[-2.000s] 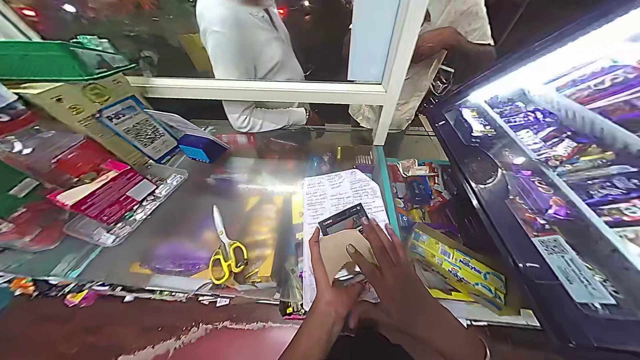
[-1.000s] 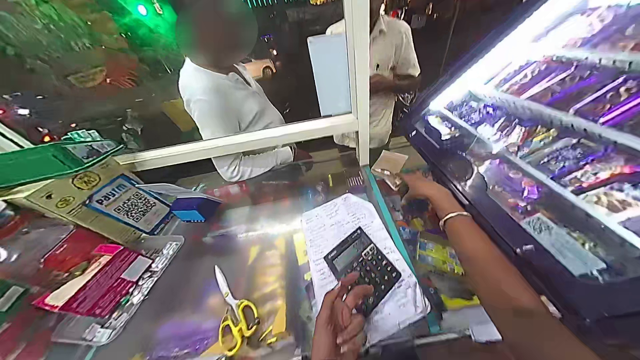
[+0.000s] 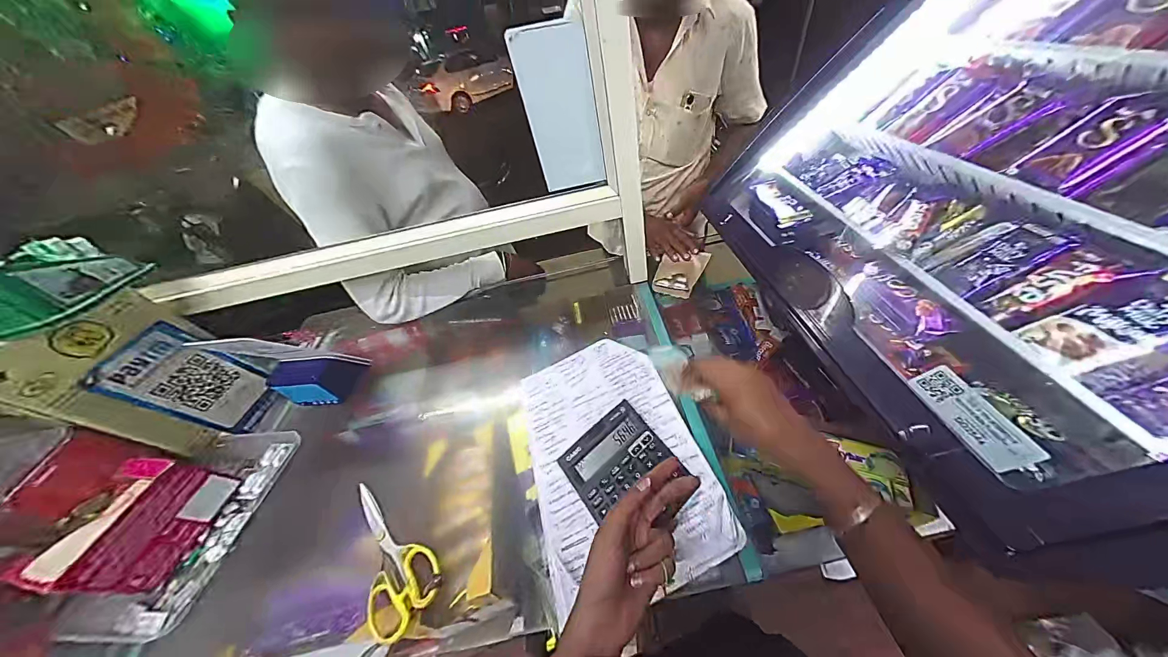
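My left hand (image 3: pixel 639 538) has its fingers over the lower keys of a black Casio calculator (image 3: pixel 610 454), which lies tilted on sheets of handwritten paper (image 3: pixel 584 392). It grips nothing. My right hand (image 3: pixel 744 397), blurred and wearing a bangle, is above the counter right of the papers. A small pale thing shows at its fingertips; whether it is gripped is unclear. Beyond it, a brown paper piece (image 3: pixel 683 274) with small shiny things lies at the counter's far edge, under another person's fingers (image 3: pixel 671 237). Yellow-handled scissors (image 3: pixel 397 570) lie left of the papers.
A white window frame (image 3: pixel 411 239) crosses the far side, with two people beyond it. At right stands a lit display case (image 3: pixel 912 301) of wrapped sweets. At left are a payment-code sign (image 3: pixel 178 374), a cardboard box (image 3: pixel 55 365), a green basket (image 3: pixel 64 283) and a clear tray (image 3: pixel 265 474).
Two seconds ago both my hands were at the brown paper piece. My right hand reached to the far edge, where that piece now lies, and has drawn back. My left hand has come onto the calculator.
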